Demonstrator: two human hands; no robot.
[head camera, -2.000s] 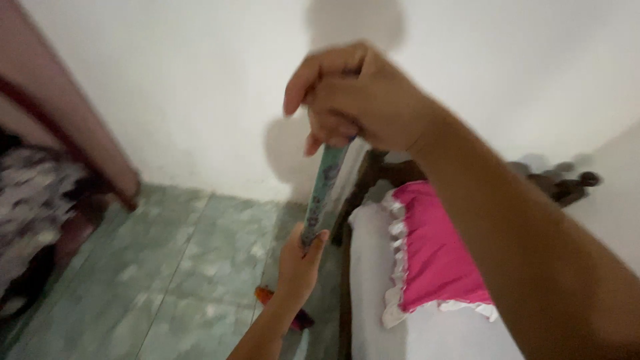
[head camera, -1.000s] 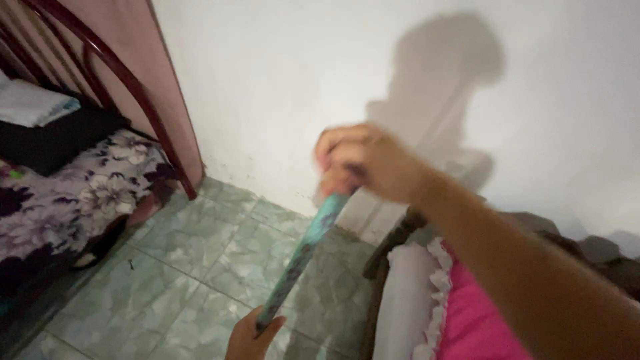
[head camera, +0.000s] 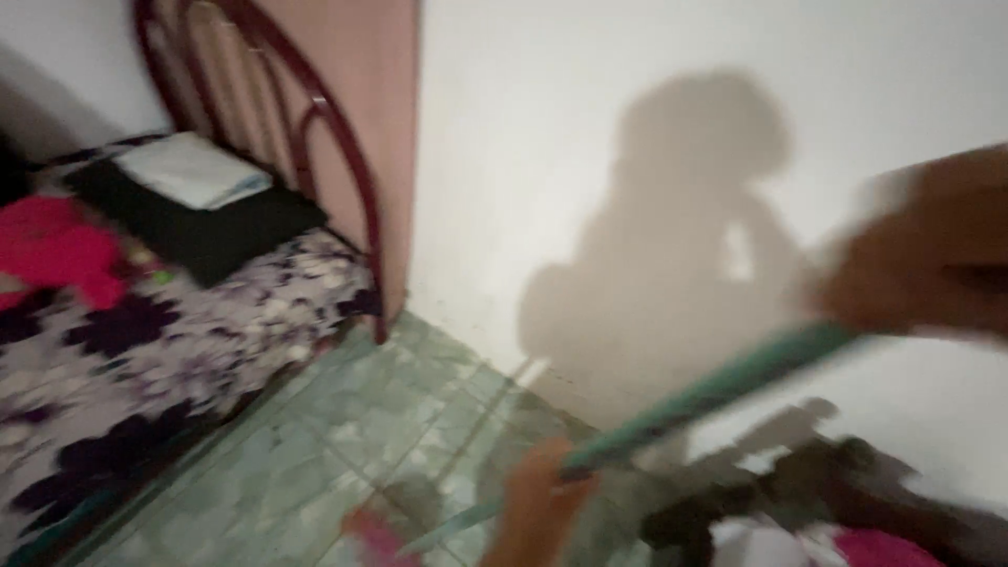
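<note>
A green patterned stick (head camera: 709, 394), blurred by motion, runs slantwise between my hands, its upper part at the right. My right hand (head camera: 921, 252) is closed around that upper part at the right edge. Lower down, near the bottom middle, my left hand (head camera: 543, 500) grips the stick. A thinner pale green length (head camera: 465, 518) continues past my left hand toward the floor. By its lower end is a blurred pink and orange thing (head camera: 378, 535), whose kind I cannot tell.
At the left stands a bed with a dark red metal frame (head camera: 358, 165), a floral sheet (head camera: 228, 354), a black item (head camera: 213, 236), a folded white cloth (head camera: 189, 169) and bright pink fabric (head camera: 59, 244). A white wall (head camera: 504, 157) rises behind the tiled floor (head camera: 315, 465). Pink and white bedding (head camera: 874, 547) shows at lower right.
The view has swung left, bringing more of the floral bed in. The stick was steeper before and is now more slanted, with my right hand farther out to the right.
</note>
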